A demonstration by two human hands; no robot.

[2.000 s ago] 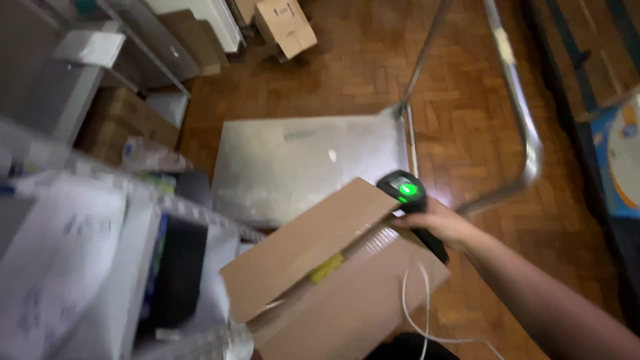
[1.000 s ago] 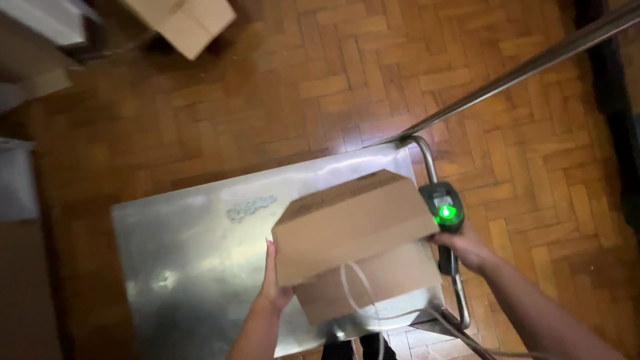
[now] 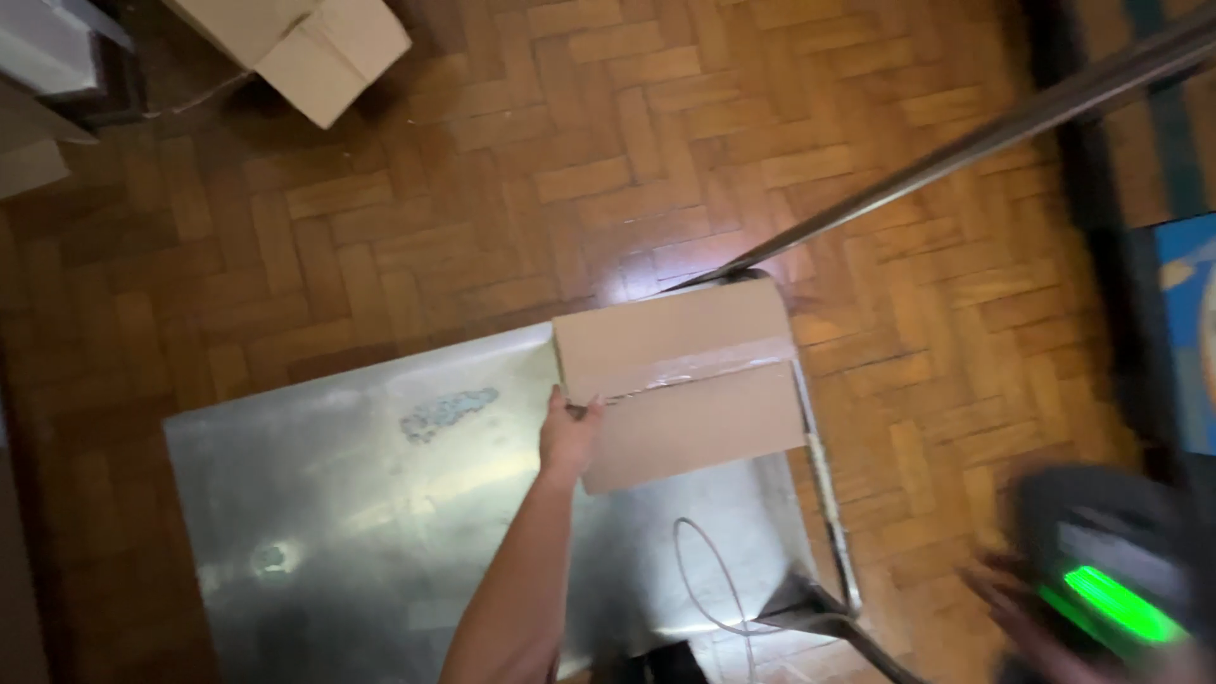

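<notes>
A closed cardboard box (image 3: 684,380) with clear tape along its seam lies on the metal platform (image 3: 361,532) of a cart, at the corner by the handle frame. My left hand (image 3: 570,437) is at the box's left edge, fingers and thumb on the end of the seam. Low on the right, blurred, my right hand (image 3: 1026,617) is at a dark handheld scanner (image 3: 1102,570) with a glowing green light, away from the box. How its fingers lie around the scanner is hard to see. A thin pale cable (image 3: 703,570) loops over the platform's lower right.
The cart's metal handle tube (image 3: 912,180) runs up to the right from the platform's corner. More cardboard boxes (image 3: 332,57) stand on the parquet floor (image 3: 589,142) at the upper left. A blue printed package (image 3: 1187,323) is at the right edge.
The box, between both hands above the platform one second ago, now rests on it by the handle. My right hand and the scanner have moved off the box to the lower right.
</notes>
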